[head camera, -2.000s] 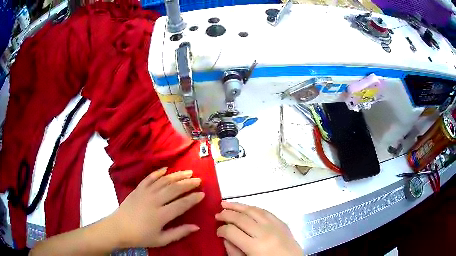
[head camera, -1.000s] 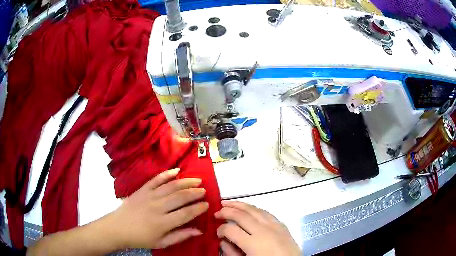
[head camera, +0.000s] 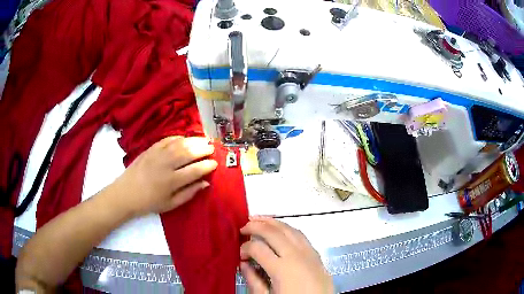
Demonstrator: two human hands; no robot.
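Observation:
The red knit fabric (head camera: 201, 229) runs under the presser foot (head camera: 230, 140) of the white sewing machine (head camera: 322, 63) and hangs over the table's front edge. My left hand (head camera: 166, 175) lies palm down on the fabric, fingertips just left of the presser foot in the work light's glow. My right hand (head camera: 281, 252) is at the fabric's right edge near the front, fingers bent and gripping the edge; its thumb is partly hidden. A pale tag-like piece (head camera: 231, 159) with a dark mark sits in front of the presser foot.
More red fabric (head camera: 63, 51) is heaped at the left, with a black cord (head camera: 57, 138) beside it. Right of the needle are cream card pieces (head camera: 339, 166), coloured loops (head camera: 365, 166), a black phone (head camera: 399, 172) and an orange-red can (head camera: 488, 184). A ruler strip (head camera: 396, 244) follows the front edge.
My left hand has moved forward along the fabric, up to the presser foot. My right hand stays at the fabric's right edge, slightly further left in view. The camera view has shifted.

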